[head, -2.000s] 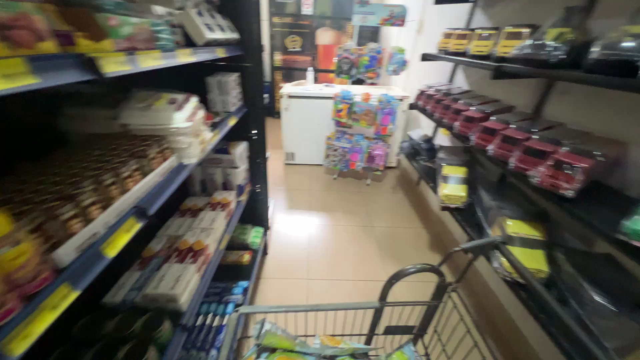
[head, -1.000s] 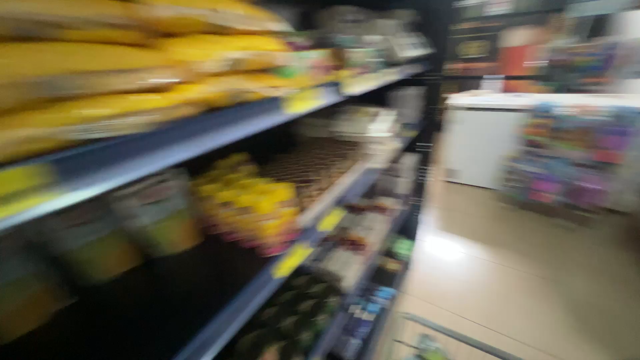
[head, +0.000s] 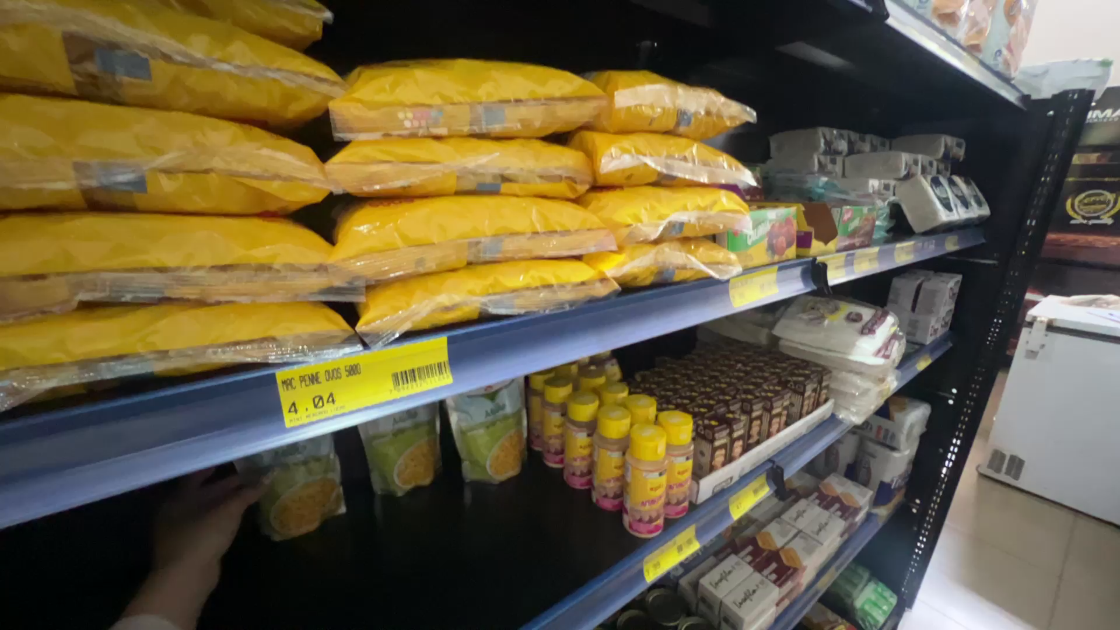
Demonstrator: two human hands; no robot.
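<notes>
My left hand [head: 197, 521] reaches in from the lower left, under the blue shelf edge. Its thumb and fingers are at the left side of a green and clear stand-up pouch [head: 302, 490], which leans slightly, and they appear to grip it; shadow hides part of the fingers. Two similar pouches, one in the middle [head: 402, 451] and one farther right [head: 487, 433], stand beside it on the dark lower shelf. Above, yellow plastic bags of penne pasta [head: 472, 223] lie in stacks behind a yellow price label [head: 363, 382]. My right hand is out of view.
Yellow-capped sprinkle bottles [head: 646, 481] and rows of small brown boxes [head: 744, 394] share the lower shelf. White packs [head: 840, 337] lie farther along. The blue shelf edge [head: 560, 332] runs above my left hand. A white chest freezer [head: 1059, 411] stands beyond the black rack upright [head: 971, 350].
The view has turned left and come close to the shelves; the cart seen earlier is out of view. My left hand has come into view at the pouch on the lower shelf.
</notes>
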